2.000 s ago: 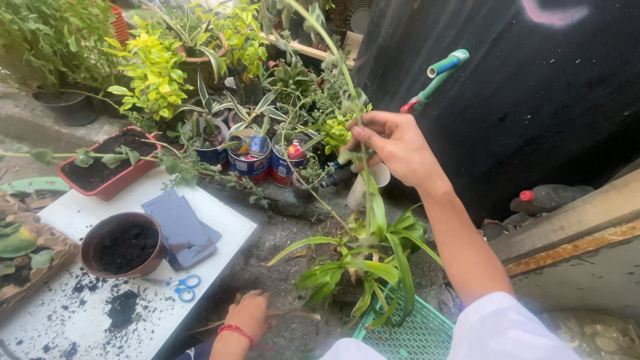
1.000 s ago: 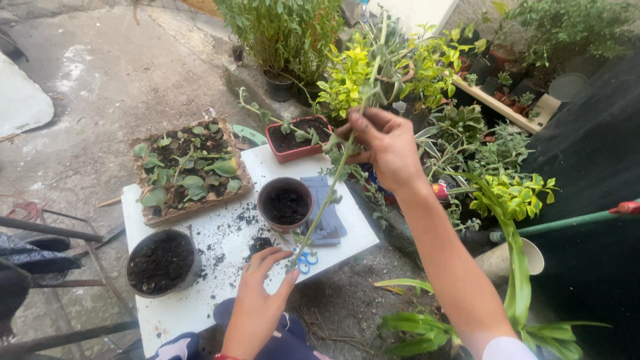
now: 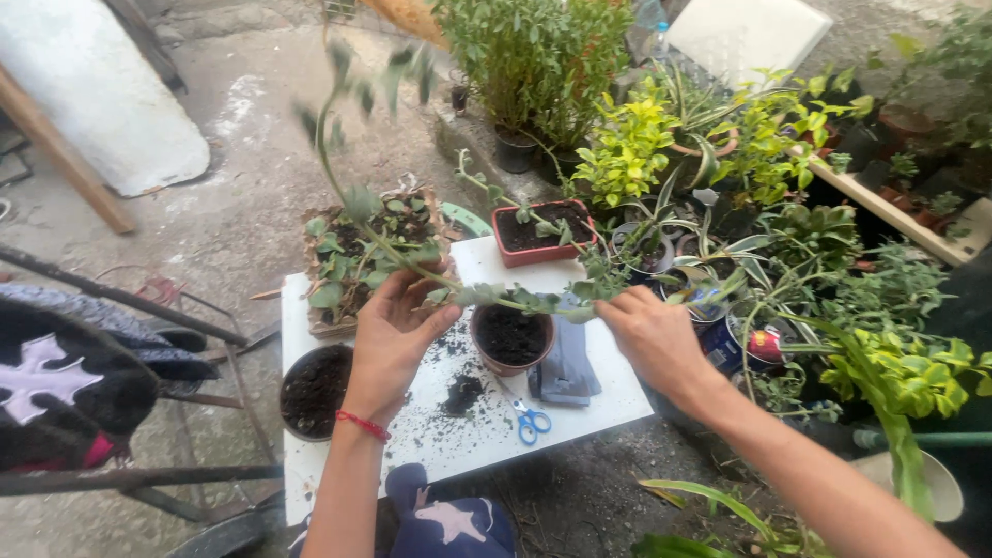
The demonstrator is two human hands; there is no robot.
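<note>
A long leafy plant stem [image 3: 496, 298] spans the space between my hands, above the white board. My left hand [image 3: 399, 333], with a red cord bracelet at the wrist, holds it between thumb and fingers; its leafy part rises to the upper left. My right hand [image 3: 647, 329] pinches the stem at the right. Below it stands a brown pot of dark soil [image 3: 512, 335], beside grey flat plastic pieces [image 3: 564, 360]. Blue-handled scissors [image 3: 532, 422] lie on the white board [image 3: 449, 453] among spilled soil.
A second soil pot [image 3: 316, 391] stands at the left edge, behind it a tray of leafy cuttings [image 3: 329, 291]. A red rectangular planter [image 3: 535, 252] sits at the board's back corner. Potted plants [image 3: 814, 240] crowd the right; a metal frame [image 3: 139, 474] stands at left.
My left hand has risen from near the scissors and now holds the stem farther up the view. The stem has swung from steep to nearly level between my hands. The view has shifted left.
</note>
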